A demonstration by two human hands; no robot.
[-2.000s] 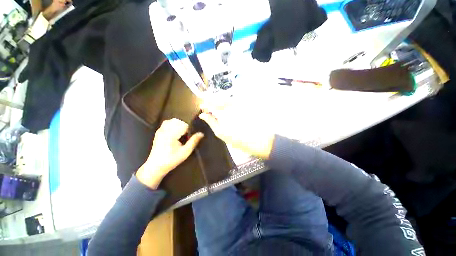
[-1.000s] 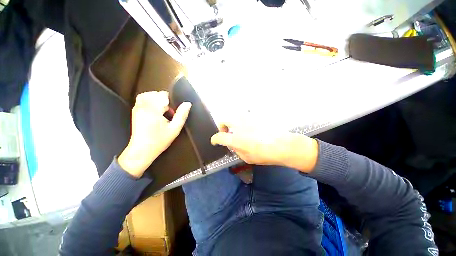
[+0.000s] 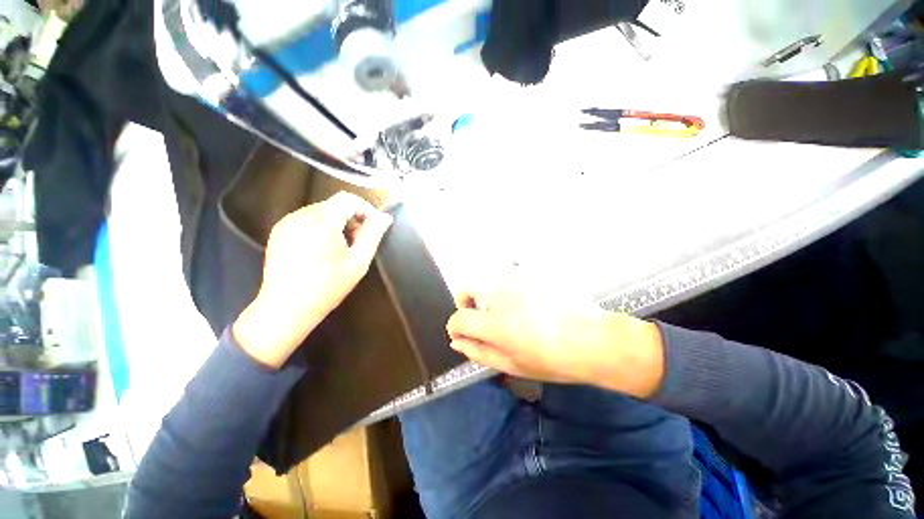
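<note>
The dark brown-black garment panel (image 3: 344,355) lies over the table and hangs past its front edge. A narrower cut piece (image 3: 420,274) lies on it, with a seam edge running beside it. My left hand (image 3: 319,258) pinches the cloth just below the presser foot area, thumb and fingertips together. My right hand (image 3: 527,329) holds the right edge of the cut piece near the table's front edge. The white and blue machine head (image 3: 294,71) is above my left hand; the needle is not clear in the glare.
Orange-handled snips (image 3: 648,123) lie right of the needle area. A dark roll (image 3: 821,112) lies at the table's right end. Black cloth (image 3: 527,35) hangs over the machine arm. A cardboard box (image 3: 339,476) stands below the table. A lit phone (image 3: 46,392) is at far left.
My right hand has moved from near the needle down to the piece's lower right edge. My left hand has moved up closer to the presser foot, its fingers now closed together. The camera view has shifted.
</note>
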